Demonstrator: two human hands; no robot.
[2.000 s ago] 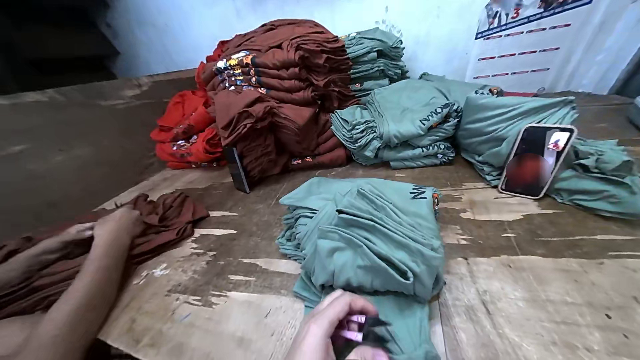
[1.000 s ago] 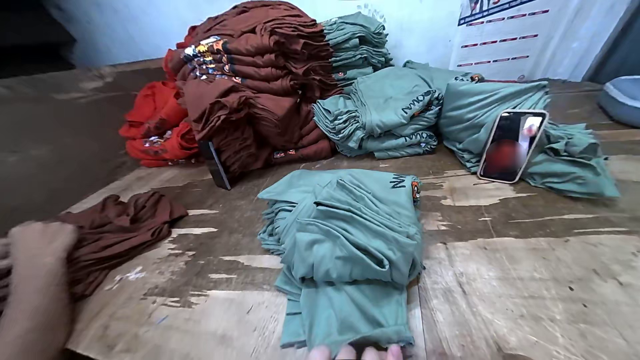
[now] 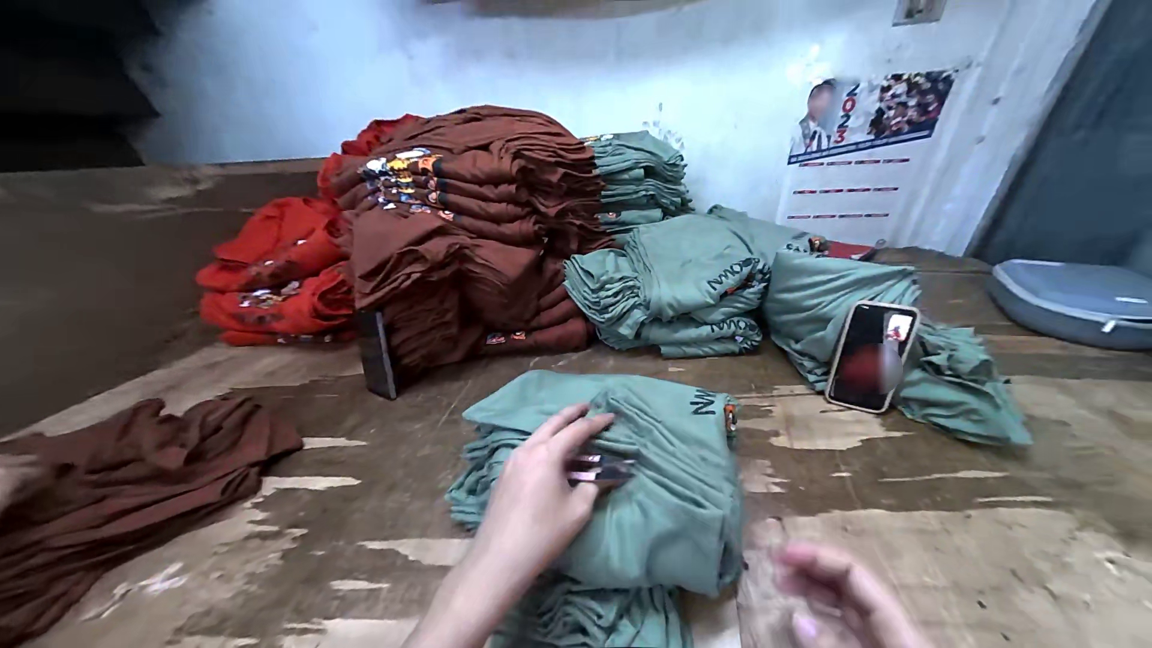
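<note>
A stack of folded green shirts (image 3: pixel 666 522) lies in front of me on the worn wooden table. On top of it rests my left hand (image 3: pixel 544 486), with a small dark and pink tool (image 3: pixel 601 469) held between thumb and fingers; its kind cannot be told, though it may be thread snips. My right hand (image 3: pixel 841 589) hovers blurred at the lower right of the stack, fingers apart and nothing seen in it. Printed lettering shows at the stack's upper right corner.
Piles of brown shirts (image 3: pixel 477 261), red shirts (image 3: pixel 279 270) and green shirts (image 3: pixel 675 270) stand behind. A phone (image 3: pixel 872 357) leans on green cloth (image 3: pixel 832 297). A dark flat object (image 3: pixel 377 354) stands upright. Another person's hand (image 3: pixel 13 477) touches brown cloth (image 3: pixel 189 459). A grey-blue case (image 3: pixel 1075 301) sits right.
Both hands now show over or beside the green stack; a second ago only fingertips showed at its near edge. The other person's hand is now mostly out of view at the left.
</note>
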